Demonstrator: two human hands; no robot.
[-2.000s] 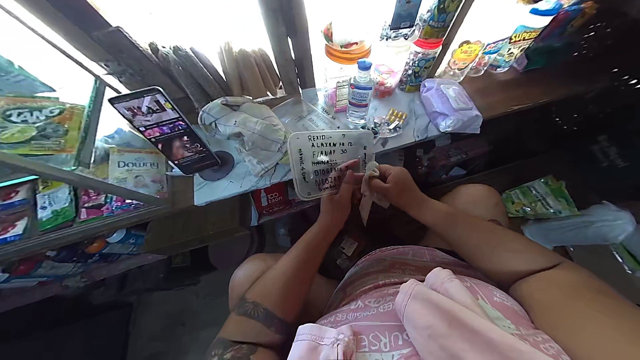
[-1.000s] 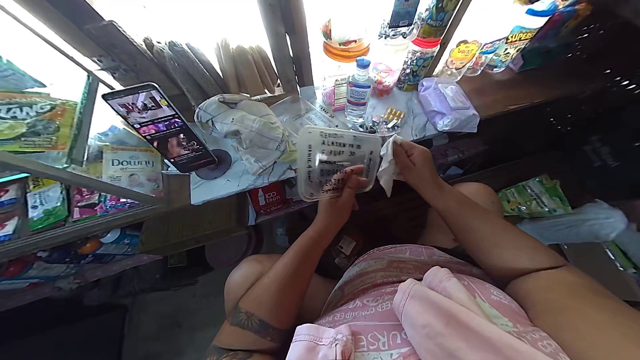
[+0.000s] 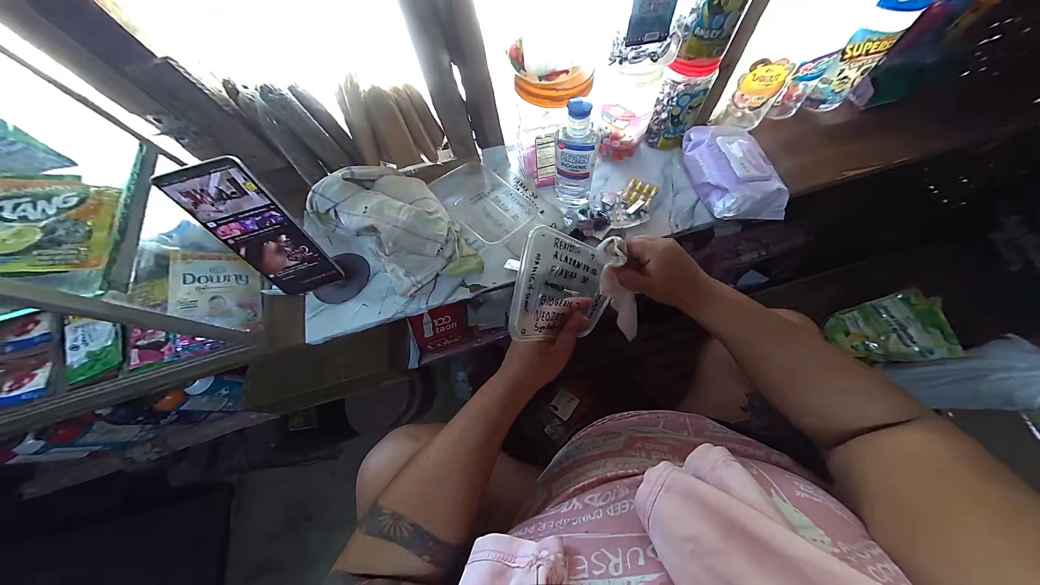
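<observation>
Above my lap, my left hand [image 3: 561, 337] grips the lower edge of a clear plastic lid [image 3: 540, 284] that bears black handwriting. A crumpled white wipe [image 3: 624, 305] is pinched in my right hand [image 3: 654, 268] at the lid's upper right edge, its end hanging down. Just behind the lid, a clear plastic container [image 3: 491, 207] lies on the marble-patterned counter [image 3: 366, 313], beside a crumpled checked cloth [image 3: 390, 219]. A blue-capped alcohol bottle [image 3: 576, 158] stands farther back, with blister packs of capsules [image 3: 638, 197] to its right.
A smartphone [image 3: 248, 223] leans on a round stand [image 3: 341, 279] at the left. A purple pack of wipes [image 3: 735, 172] lies at the counter's right, near candy jars [image 3: 682, 101]. Hanging sachets [image 3: 215, 288] are at the left; green packets [image 3: 894, 325] lie low at the right.
The lid has tilted more upright since one second ago. My right hand, with the wipe, has moved left to the lid's upper right edge.
</observation>
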